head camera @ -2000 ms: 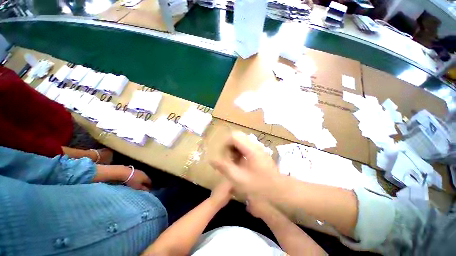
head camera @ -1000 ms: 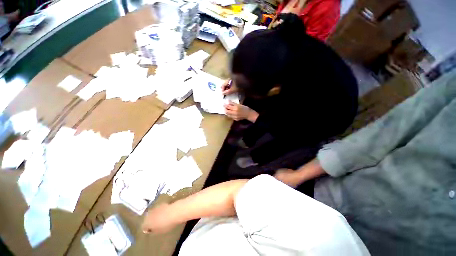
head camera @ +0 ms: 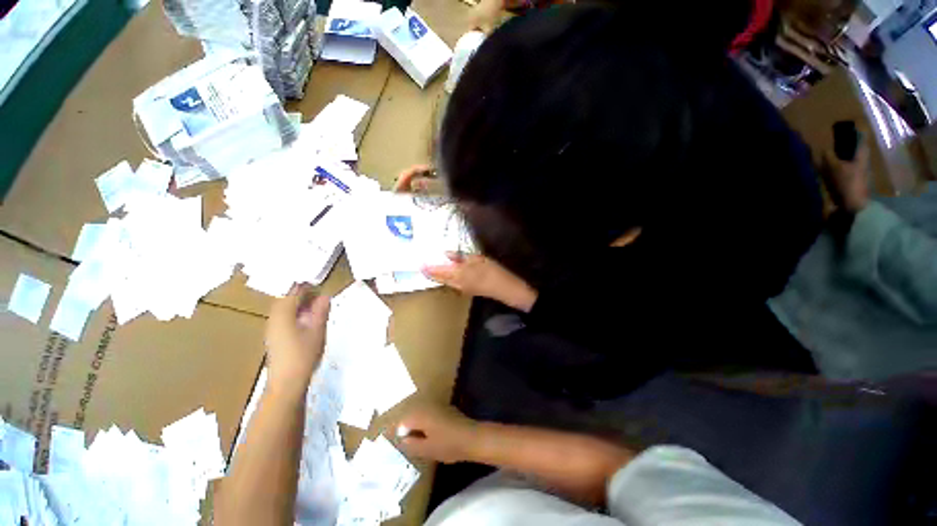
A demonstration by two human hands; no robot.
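My left hand (head camera: 298, 327) reaches over the papers from the lower left. Its fingers are curled close to the lower edge of a pile of white slips (head camera: 272, 231). Whether it grips anything is unclear. My right hand (head camera: 429, 431) is partly curled by the table's edge, just right of loose white slips (head camera: 370, 380). A small white spot shows at its fingertips; I cannot tell if it is an object. A white printed card or packet with a blue mark (head camera: 399, 228) lies at the neighbouring person's hands.
A person in black (head camera: 637, 185) leans over the table on the right. Wrapped bundles (head camera: 211, 108) and small blue-marked boxes (head camera: 414, 46) stand at the back. Loose slips (head camera: 154, 252) cover brown cardboard (head camera: 154, 360). Another person's green sleeve (head camera: 884, 247) is at the far right.
The view has shifted toward the person in black and the wrapped bundles, which appear larger. My left hand now shows over the papers. The looped stack seen at the lower left is out of view.
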